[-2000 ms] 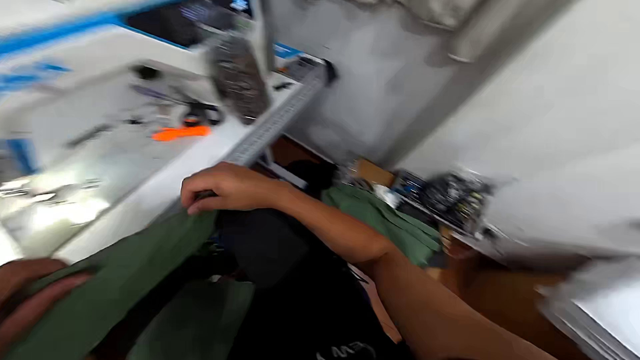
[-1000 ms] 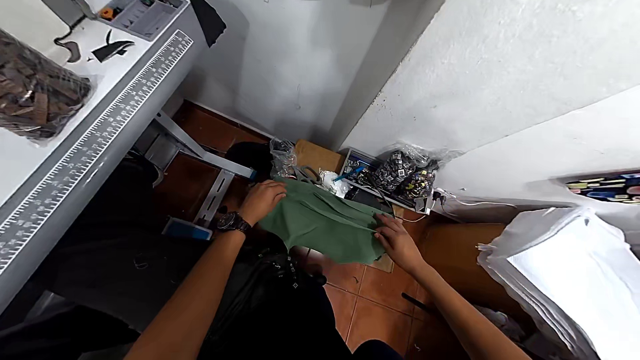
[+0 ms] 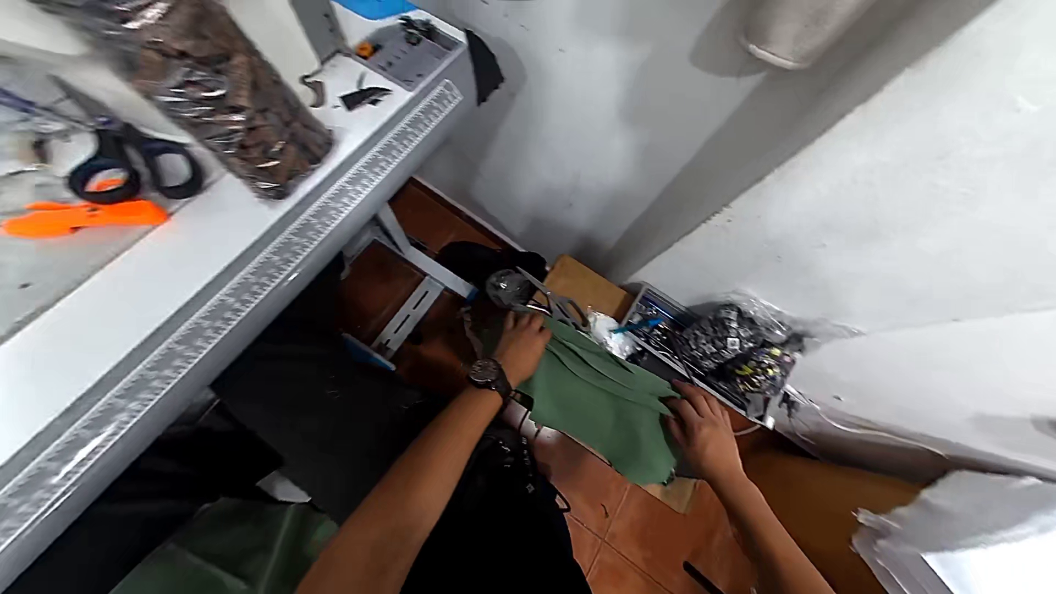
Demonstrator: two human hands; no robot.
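Observation:
Green fabric (image 3: 606, 404) lies low over the floor area, with folds along its upper edge. My left hand (image 3: 521, 346), with a dark watch on the wrist, is on its left end, the fingertips at the upper corner. On the right end rests my right hand (image 3: 703, 427), its fingers spread slightly over the edge. Whether either hand pinches the cloth cannot be made out. Just above my left hand are grey-handled scissors (image 3: 565, 309) beside a roll of clear tape (image 3: 507, 287). More green fabric (image 3: 231, 549) is at the bottom left.
A white worktable (image 3: 181, 272) with a ruler strip (image 3: 330, 219) on its edge stands at left. On it are black-handled scissors (image 3: 132, 165), an orange tool (image 3: 87, 218) and a plastic bag of brown pieces (image 3: 239, 103). A tray of bagged parts (image 3: 730, 342) sits against the wall.
Two seconds ago my hands held green fabric by the worktable; now both are at the fabric low by the wall. The view has swung right and down. Since one second ago the hands have barely moved.

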